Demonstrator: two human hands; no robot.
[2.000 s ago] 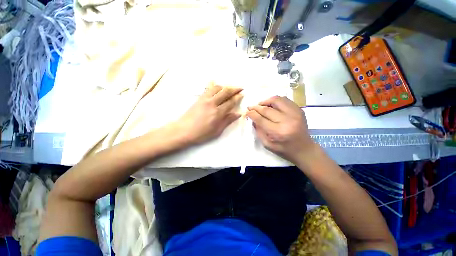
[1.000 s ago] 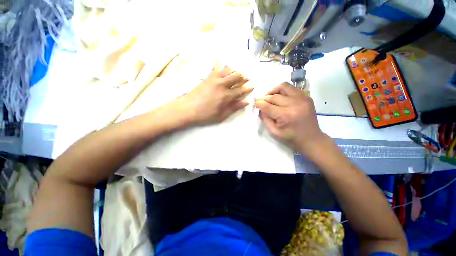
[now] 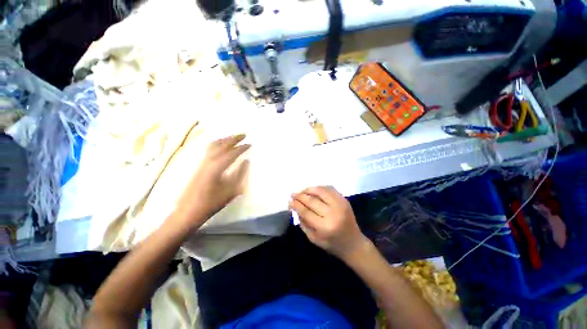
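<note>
A large cream garment piece [image 3: 129, 154] lies over the left and middle of the table, glaring white in places, its front edge hanging over the table edge. My left hand [image 3: 222, 173] lies flat on it, fingers a little apart. My right hand [image 3: 325, 215] is at the cloth's front right edge, fingertips pinched on a short white tape [image 3: 295, 217] that hangs down from them. The presser foot area [image 3: 273, 96] of the sewing machine is behind and between my hands, away from both.
An orange-screened smartphone [image 3: 388, 98] lies under the machine arm [image 3: 392, 38]. Snips [image 3: 470, 132] and coloured-handled tools [image 3: 513, 115] are at the right. A tape bundle [image 3: 48, 141] hangs at the left. A bag of yellow pieces [image 3: 425, 283] and a blue crate [image 3: 553, 225] are below right.
The view has turned and shows more of the machine. My right hand has moved away from my left and from the needle area, towards the table's front edge, with the white tape now visible.
</note>
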